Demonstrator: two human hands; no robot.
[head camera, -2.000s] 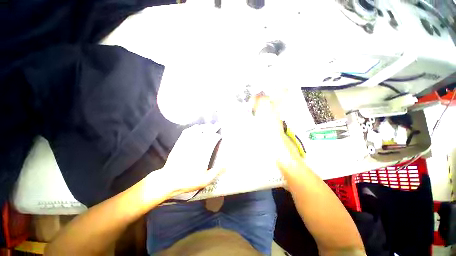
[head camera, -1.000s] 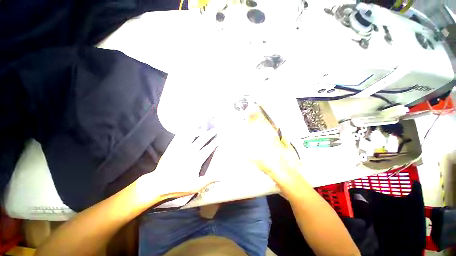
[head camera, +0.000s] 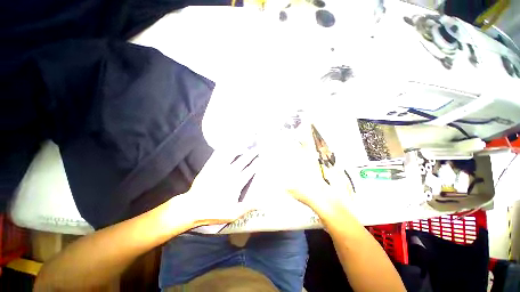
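Note:
Dark navy trousers (head camera: 137, 125) lie over the left part of the table, with the waistband end running under my left hand. My left hand (head camera: 222, 182) lies over the cloth near the table's front edge, fingers spread a little; glare washes out the fingertips. My right hand (head camera: 308, 182) is beside it to the right, near the needle area, its fingers lost in the glare. I cannot tell what either hand pinches. The pliers (head camera: 324, 149) with dark jaws and yellow-and-black handles lie just right of my right hand.
The white sewing machine (head camera: 456, 102) spans the upper right. A tray of metal fasteners (head camera: 374, 141), green thread snips (head camera: 376, 173) and an accessories box (head camera: 483, 191) stand at right. A red basket (head camera: 393, 242) is below the table edge. Dark cloth (head camera: 51, 28) fills the upper left.
The view has shifted, so machine and trays sit further right. My right hand has moved off the pliers, which now show more fully. My left hand stays on the cloth.

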